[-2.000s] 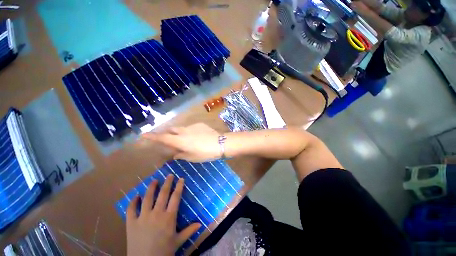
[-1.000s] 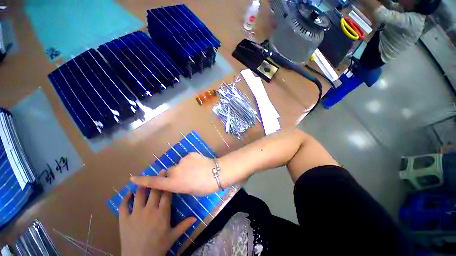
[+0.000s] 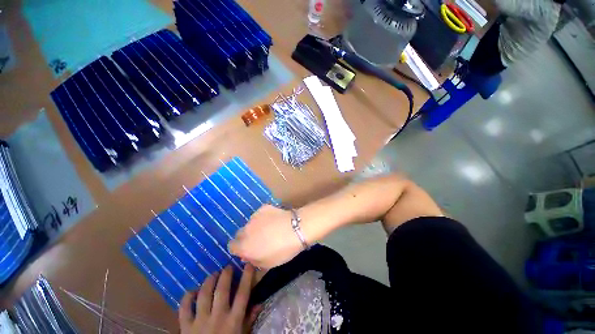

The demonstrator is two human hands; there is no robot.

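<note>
A bright blue cell piece [image 3: 189, 228] with thin silver lines lies flat at the table's front edge. Thin ribbon ends stick out past its far-left edge. My right hand [image 3: 264, 238] is over its near right corner, fingers bent down; whether they pinch anything is hidden. My left hand [image 3: 218, 303] lies at the near edge, fingers spread on the cell's lower corner, fingertips close to my right hand. A loose pile of short silver ribbons [image 3: 295, 130] lies beyond the cell, with white strips [image 3: 333, 124] to its right.
Dark stacked cells [image 3: 104, 111] stand at the back left. Finished blue pieces [image 3: 13, 215] lie at the left edge, long ribbons [image 3: 42, 310] at lower left. Orange tape [image 3: 256, 115], the iron stand [image 3: 323, 64] and a grey ribbed cylinder [image 3: 381, 32] are beyond. A person [image 3: 528, 32] sits at upper right.
My right hand has moved from near the dark stacks onto the cell, then to its near right corner. My left hand has slid right and down, uncovering most of the cell.
</note>
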